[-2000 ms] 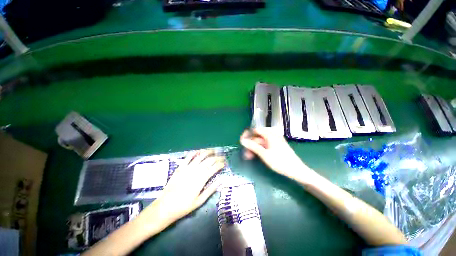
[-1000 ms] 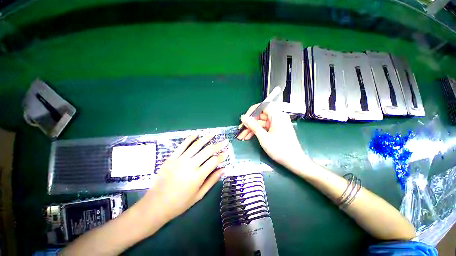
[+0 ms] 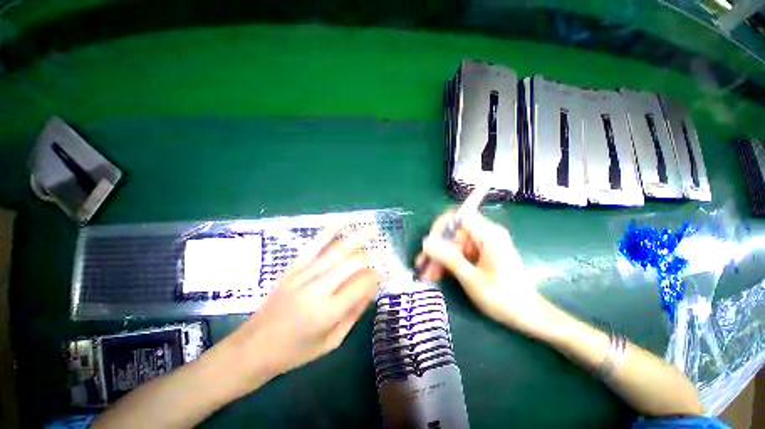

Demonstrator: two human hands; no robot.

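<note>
My right hand (image 3: 478,255) holds slim silver tweezers (image 3: 470,205) like a pen, its fingers just above the top edge of a fanned stack of grey covers (image 3: 419,402). The tweezer tips are blurred; whether they hold a part cannot be told. My left hand (image 3: 323,289) lies with spread fingers over the right part of a clear adhesive part sheet (image 3: 126,272) with rows of tiny dark pieces. A white label (image 3: 222,264) lies on that sheet.
Several grey cover stacks (image 3: 549,151) stand side by side at the back right. Blue film scraps (image 3: 658,251) and a clear plastic bag (image 3: 721,335) lie at the right. An open handset (image 3: 138,364) is at the lower left, a single cover (image 3: 75,172) at the far left.
Since one second ago my right hand with the tweezers has moved from the sheet's right end towards me, to the fanned stack. My left hand has stayed on the sheet.
</note>
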